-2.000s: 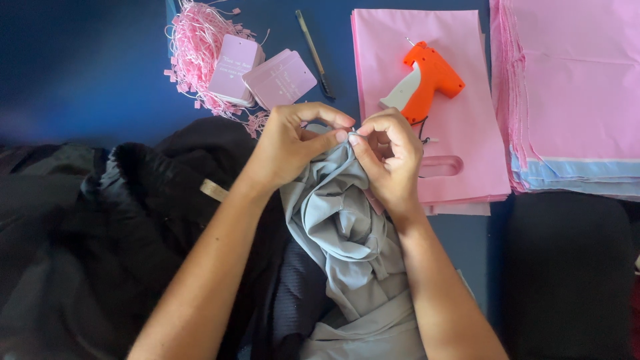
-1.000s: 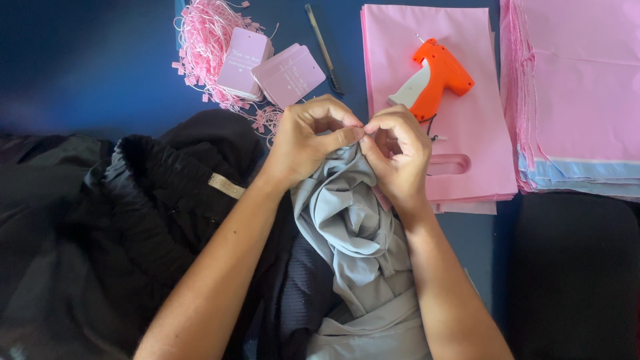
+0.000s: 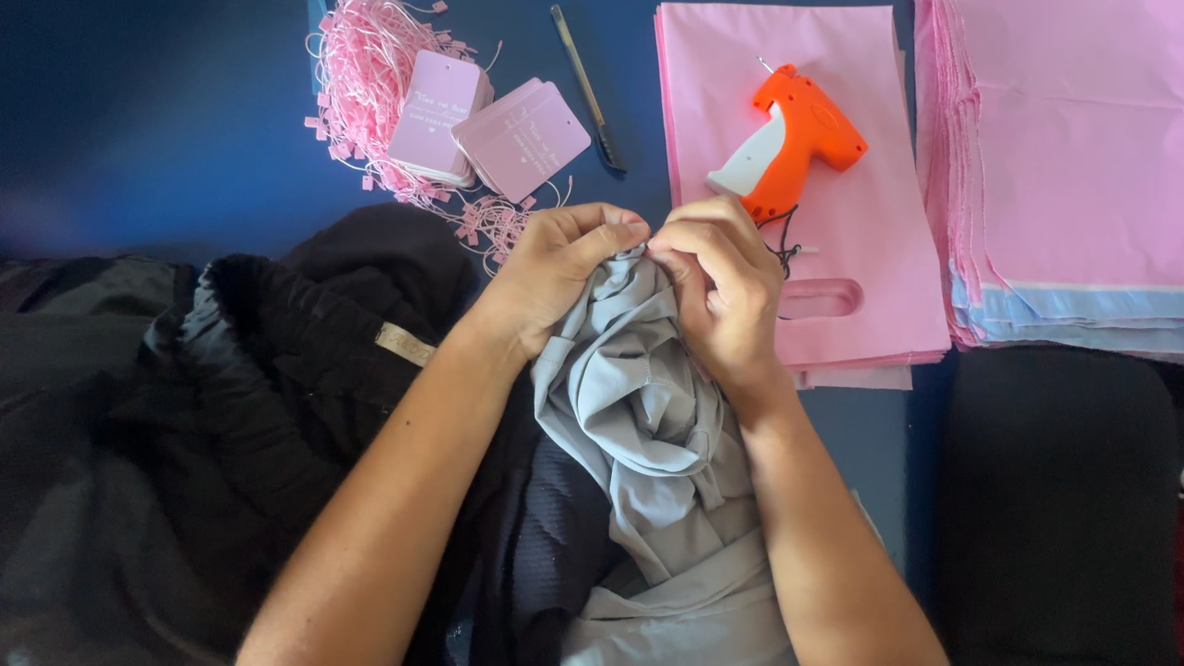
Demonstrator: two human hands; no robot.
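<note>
A light grey cloth garment (image 3: 647,388) hangs bunched and twisted between my forearms. My left hand (image 3: 564,268) pinches its gathered upper edge between thumb and fingers. Close beside it, my right hand (image 3: 721,277) pinches the same edge, the fingertips of both hands nearly touching. Whatever small detail lies between the fingertips is too hidden to tell. Beyond my right hand an orange and white tagging gun (image 3: 800,139) rests on a stack of pink plastic bags (image 3: 860,231). A thin black cord (image 3: 786,242) shows by the gun's lower end, partly behind my right hand.
Black garments (image 3: 277,416), one with a sewn-in label (image 3: 404,344), cover the left side. Pink tag strings (image 3: 370,83), two stacks of pink card tags (image 3: 523,139) and a pen (image 3: 588,88) lie at the back. More pink bags (image 3: 1073,148) are at the right, above a black surface (image 3: 1054,499).
</note>
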